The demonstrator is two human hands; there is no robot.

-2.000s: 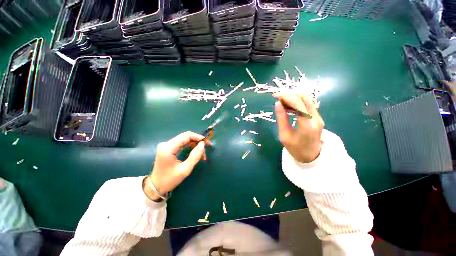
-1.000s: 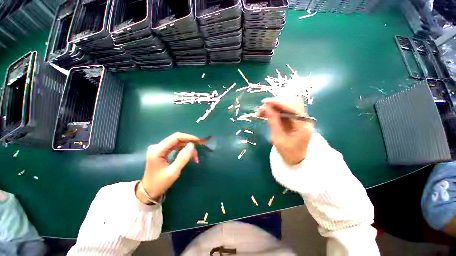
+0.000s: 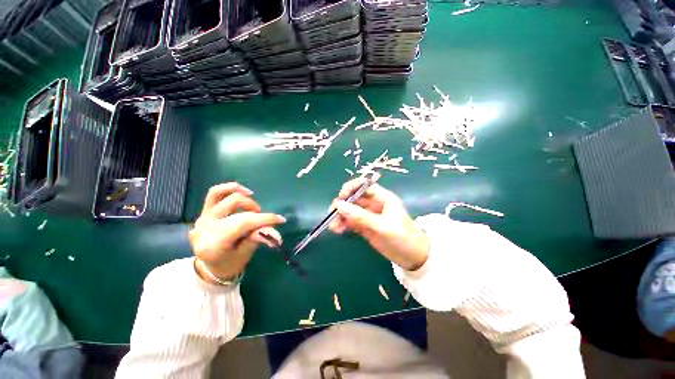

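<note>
My left hand [image 3: 235, 231] is left of centre and pinches a small dark strip-like part [image 3: 287, 255] between thumb and fingers; the part points down and right, and I cannot tell exactly what it is. My right hand [image 3: 381, 222] holds thin metal tweezers [image 3: 329, 216], with the tips down and left, close to the dark part. I cannot tell whether the tips touch it. White liner strips [image 3: 440, 126] lie heaped on the green mat beyond my right hand, with more strips [image 3: 296, 141] to their left.
Stacked frames [image 3: 326, 44] stand along the back. Nested frames [image 3: 129, 159] stand at the left, beside another stack [image 3: 41, 148]. A ribbed grey stack [image 3: 625, 178] is at the right. Short cream pieces [image 3: 337, 302] lie near the table edge. Sleeves of other people [image 3: 659, 277] show at both sides.
My right hand has come from the strip heap toward my left hand, and its tweezers now point at the dark part. My left hand has turned, tilting the part downward. A bent strip now lies right of my right hand.
</note>
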